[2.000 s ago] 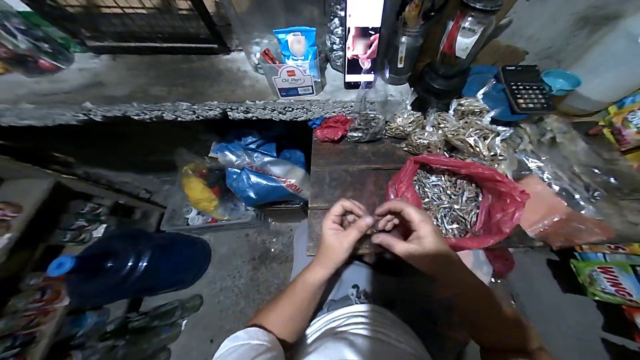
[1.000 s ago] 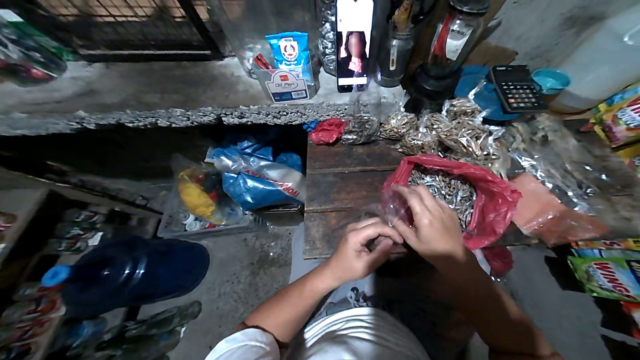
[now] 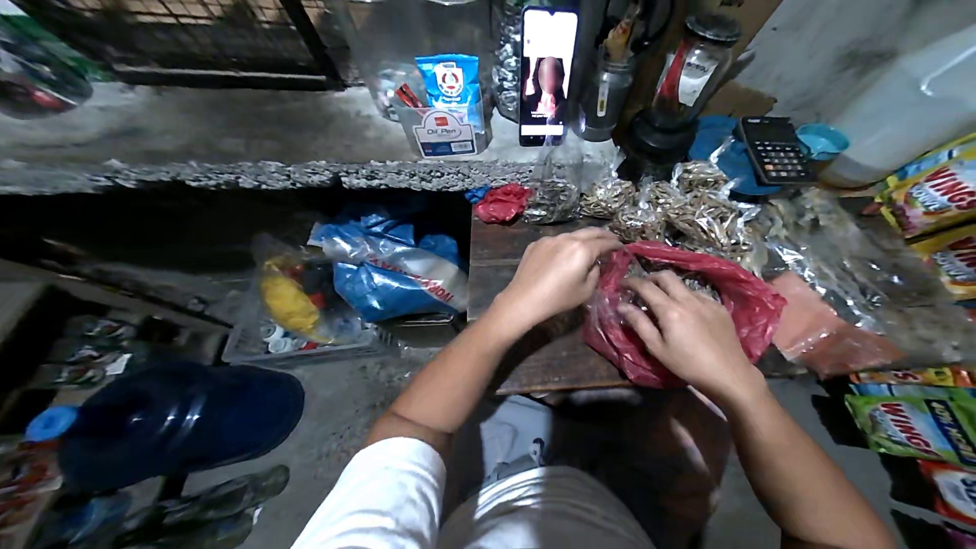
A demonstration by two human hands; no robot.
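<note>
A red plastic bag of small dried fish lies open on a dark wooden board. My left hand is at the bag's left rim, its fingertips beside a clear plastic bag that seems pinched there. Over the mouth of the red bag my right hand reaches in with bent fingers; whether it grips any fish is hidden. Behind both hands, clear bags packed with dried fish stand in a group, near a small knotted red bag.
A smartphone stands upright on the concrete ledge, beside a pen box. A calculator rests at the back right. Clear plastic covers the right side. On the left are a blue water jug and a plastic crate.
My hands were together in front of the board; now they are apart and farther forward. The right one has moved into the red bag's mouth, the left to its rim.
</note>
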